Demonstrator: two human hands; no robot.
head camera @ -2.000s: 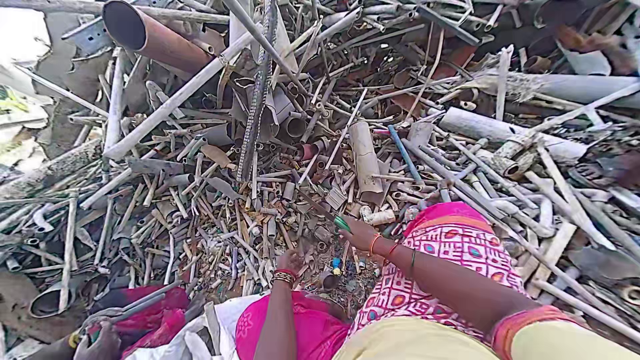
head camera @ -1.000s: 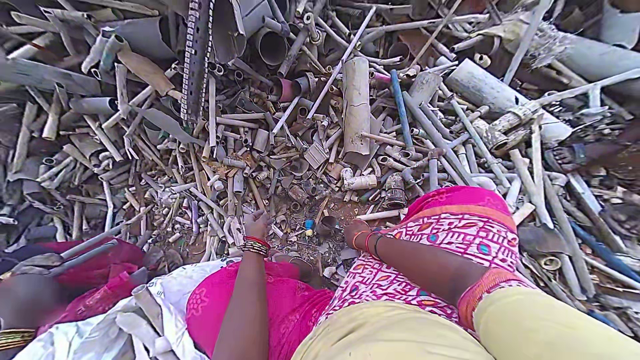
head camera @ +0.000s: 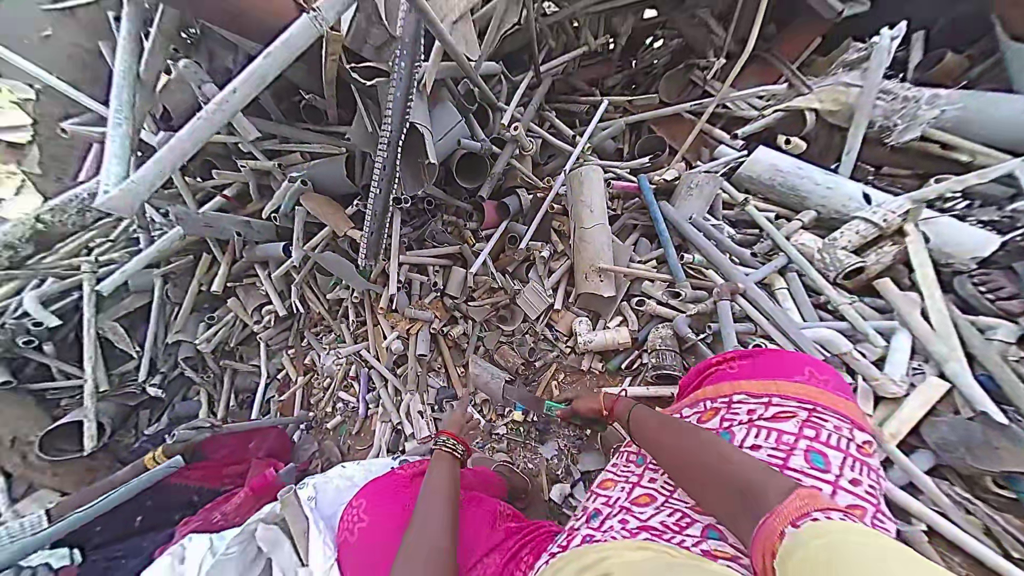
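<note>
My right hand [head camera: 582,406], low in the centre, grips the green handle of a flat metal blade [head camera: 524,398] that points left. My left hand [head camera: 458,420], with red and gold-coloured bangles at the wrist, is low over small pipe offcuts, left of the blade. Whether its fingers hold a piece is unclear. A grey curved plastic fragment [head camera: 486,379] lies at the blade's far end. Beyond both hands is a heap of cut pipe pieces, with a wide split pipe [head camera: 590,232], a blue pipe [head camera: 662,228] and a white elbow fitting [head camera: 602,336].
At lower left, another person's forearm with yellow bangles [head camera: 156,458] is beside a long grey pipe strip [head camera: 92,508]. A white sack [head camera: 240,552] lies by my pink-clothed leg. A long perforated strip [head camera: 390,144] leans on the heap. A bare foot [head camera: 992,290] shows at the right edge.
The blade, raised and slanting up-left two seconds ago, now points left, low near my left hand. One second ago my right hand was close beside my knee; it has since moved left.
</note>
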